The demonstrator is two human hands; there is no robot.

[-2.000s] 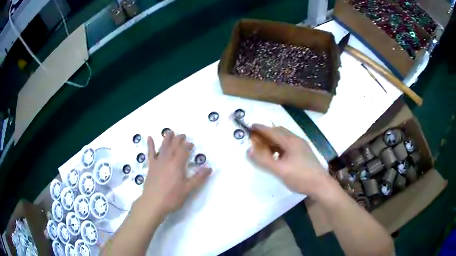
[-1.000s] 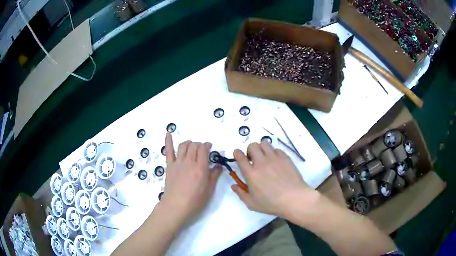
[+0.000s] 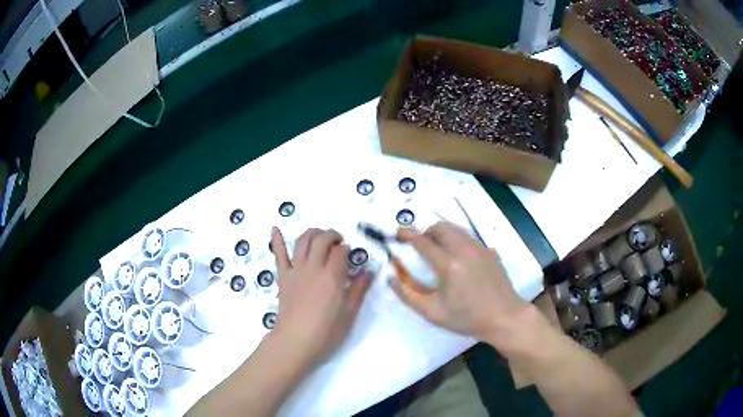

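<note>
Small parts with dark round middles (image 3: 287, 209) stand in loose rows on the white sheet. One such part (image 3: 358, 256) is between my hands, close to the fingers of my left hand (image 3: 314, 285). My left hand lies on the sheet with its index finger stretched out; whether its thumb touches the part is unclear. My right hand (image 3: 456, 281) holds pliers with orange handles (image 3: 405, 278). Their dark jaws are just above and right of that part, apart from it. Thin grey tweezers (image 3: 470, 218) lie behind my right hand, partly hidden.
White wheel-like housings (image 3: 167, 322) stand at left, some with thin wires. An open brown box of tiny dark bits (image 3: 464, 156) is at the back. A hammer (image 3: 635, 134) and thin rod (image 3: 619, 140) lie at right. A carton of brown metal cylinders (image 3: 664, 350) stands at lower right.
Since a second ago the pliers have lifted off the part between my hands. Earlier my right hand was farther back, over the rear parts. My left hand has shifted right.
</note>
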